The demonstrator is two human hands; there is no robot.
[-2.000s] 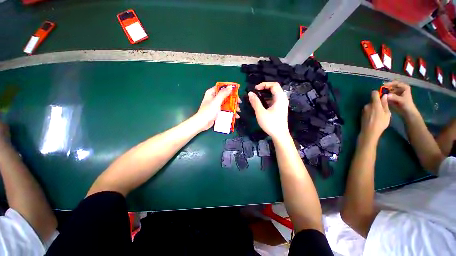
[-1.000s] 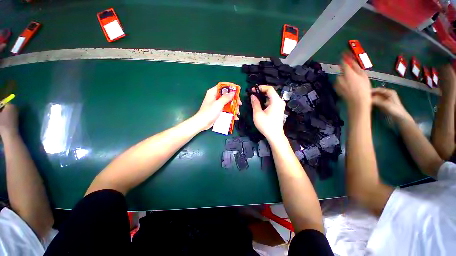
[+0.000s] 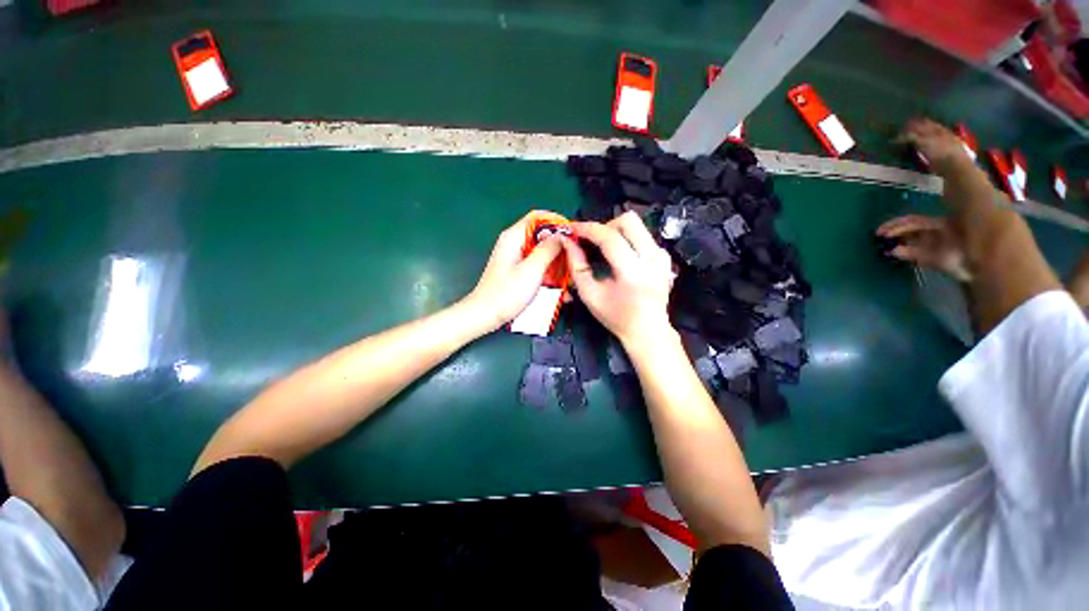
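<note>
My left hand (image 3: 516,272) holds an orange-red housing (image 3: 557,270) upright over the green bench, its white label (image 3: 539,312) showing below the fingers. My right hand (image 3: 623,277) is at the upper end of the housing, its fingertips meeting my left thumb there. A dark patch shows at that end between the fingers; whether my right fingertips pinch a black part is hidden. A big loose pile of black parts (image 3: 717,257) lies just right of my right hand. Several loose greyish-black parts (image 3: 552,374) lie below the housing.
Beyond the pale strip (image 3: 358,135), orange-red housings (image 3: 635,93) lie spaced on the green surface. A slanting grey post (image 3: 761,74) stands behind the pile. On the right a coworker's arm (image 3: 1001,245) reaches over the strip. Another arm (image 3: 48,442) is at the left edge.
My right hand has moved left from the pile's edge to the housing's upper end. The housings behind the strip have shifted left. The right coworker's arms have moved right.
</note>
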